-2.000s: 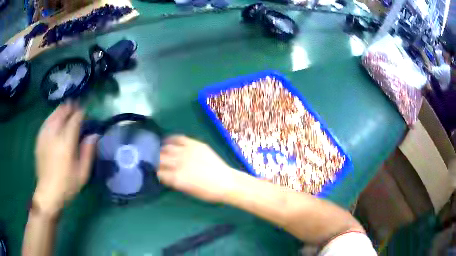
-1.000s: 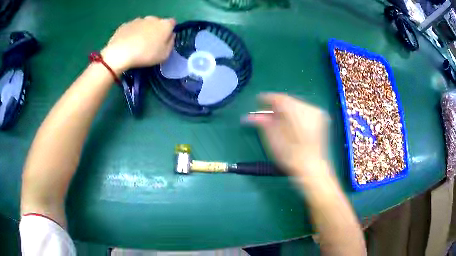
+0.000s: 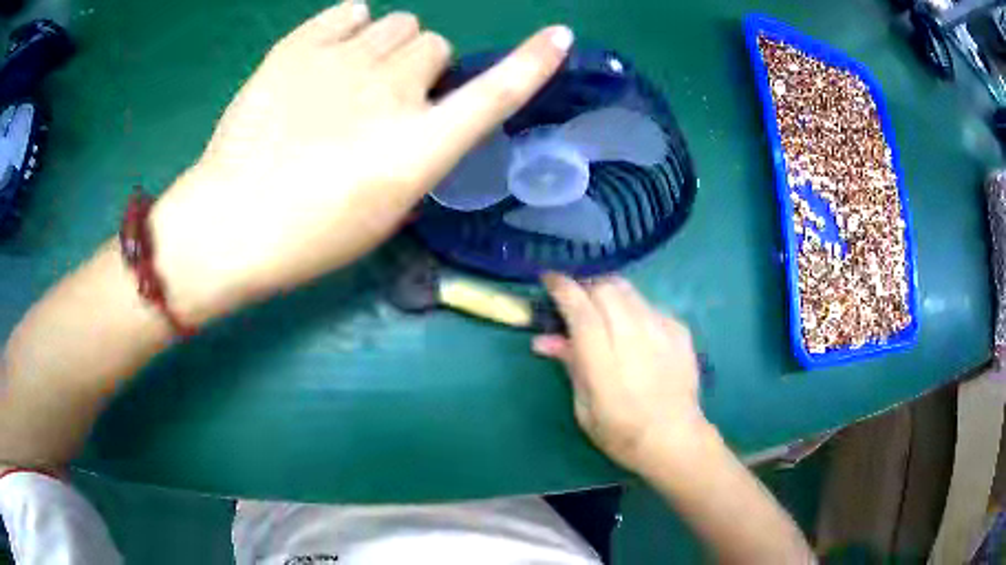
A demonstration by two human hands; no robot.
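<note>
A dark round fan unit (image 3: 548,177) lies face up on the green bench, with three pale blades inside its ribbed guard. My left hand (image 3: 331,132) lies over the fan's left side, its index finger stretched along the guard's upper part; it hides that side and the stand. My right hand (image 3: 634,364) is closed around the black grip of the mallet, just below the fan. The mallet's yellow upper handle (image 3: 485,301) shows, and its head is blurred at the left. The blue tray (image 3: 796,276) of small copper-coloured and pale pieces stands to the right.
Another dark fan (image 3: 17,138) lies at the left edge. More dark parts (image 3: 938,33) lie at the upper right. A bag of pinkish parts (image 3: 998,265) is at the right edge. Brown cartons (image 3: 883,475) stand below the bench's right edge. The bench's front edge curves near my body.
My right hand has come down onto the mallet's grip, and the mallet head is blurred and slightly raised in view. My left hand now reaches across the fan's upper left. The fan sits further right in view.
</note>
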